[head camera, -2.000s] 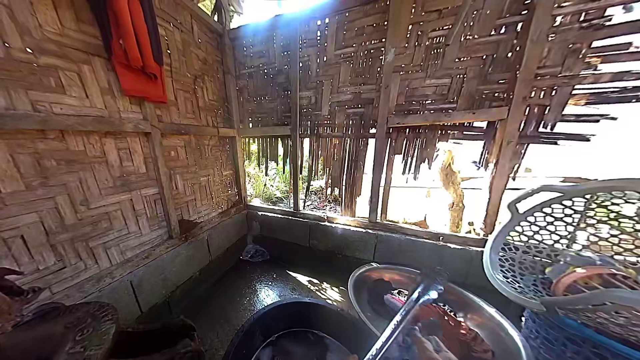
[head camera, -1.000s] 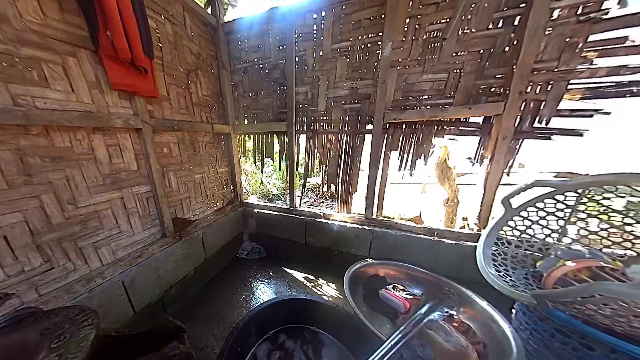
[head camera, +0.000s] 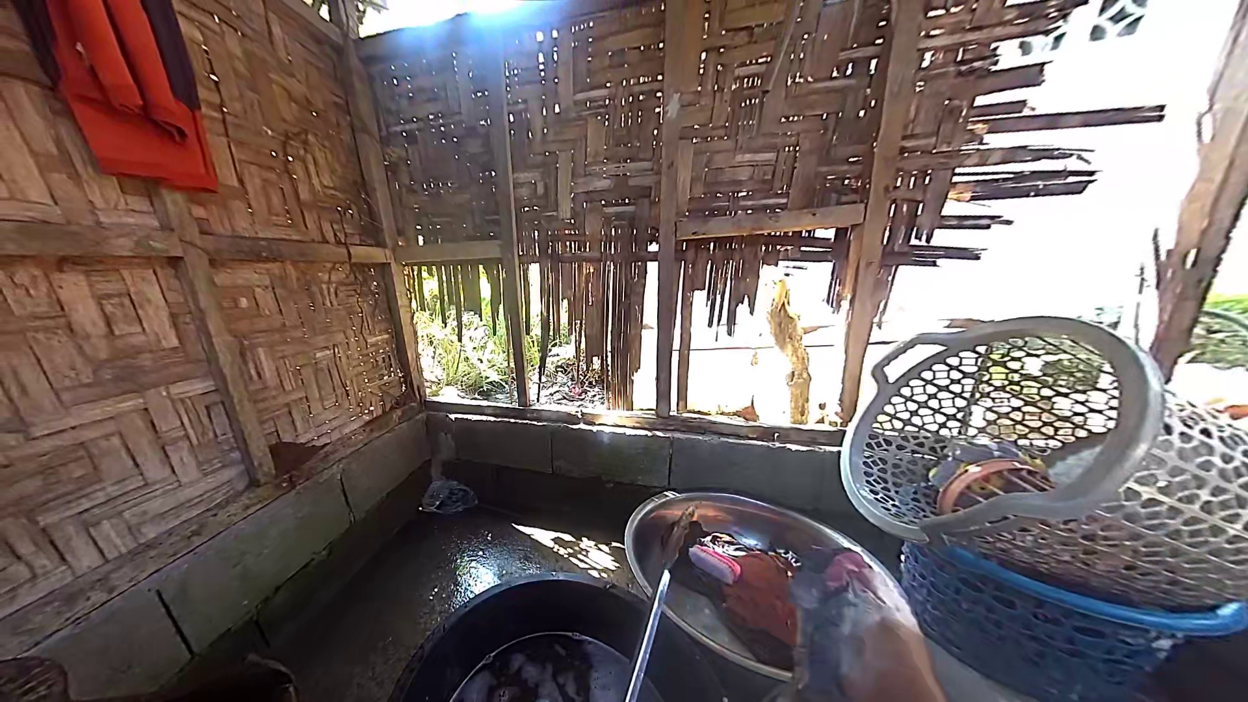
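Observation:
A wide metal basin (head camera: 655, 507) stands at lower centre-right, with dark and rust-brown cloth (head camera: 760, 595) inside and a pink-backed brush (head camera: 715, 564) lying on the cloth. My right hand (head camera: 850, 585) is blurred over the right part of the basin, near the cloth; its forearm enters from the bottom, and its fingers cannot be made out. A thin shiny rod (head camera: 647, 624) slants up from the bottom edge across the basin's left rim. Left of it, a black tub (head camera: 439, 634) holds dark liquid with foam. My left hand is not seen.
A grey plastic basket (head camera: 863, 487) leans over a blue basket (head camera: 1024, 585) at the right. Low concrete blocks (head camera: 604, 456) run below woven bamboo walls. A clear plastic bag (head camera: 449, 495) lies on the wet floor in the corner. Red-and-black cloth (head camera: 136, 107) hangs upper left.
The rod's upper end has moved left relative to the basin. The brush and the brown cloth show more clearly now. My right forearm reaches over the basin's right side.

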